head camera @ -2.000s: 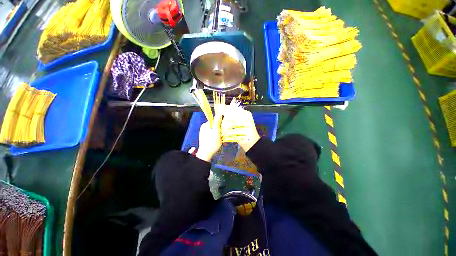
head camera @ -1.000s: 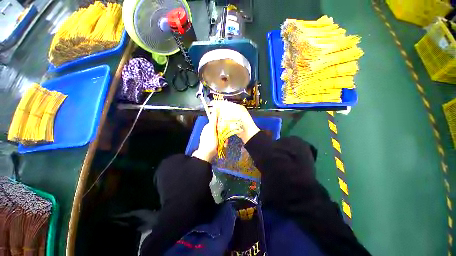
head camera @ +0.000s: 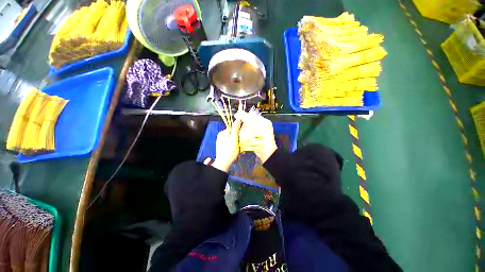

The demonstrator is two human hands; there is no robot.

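Note:
My left hand (head camera: 227, 146) and my right hand (head camera: 257, 134) are close together in front of the bench machine (head camera: 237, 74), above the blue scrap tray (head camera: 209, 139). My left hand is shut on thin yellow wires (head camera: 225, 112) that fan up and to the left, their tips near the lower rim of the machine's round silver face. My right hand is closed around a bunch of yellow wires; pale tips show above it. The fingers hide much of the wires, and where the two bunches meet cannot be told.
A blue tray of layered yellow wires (head camera: 340, 64) stands right of the machine. Scissors (head camera: 193, 82), a patterned cloth (head camera: 144, 82) and a fan (head camera: 162, 26) are at its left. Blue trays with yellow wire bundles (head camera: 35, 121) and a green-rimmed tray of brown wires (head camera: 21, 239) lie further left.
Against one second ago, more yellow wires show fanned above my left hand, and the wires that hung below between the hands no longer show. The view has shifted slightly.

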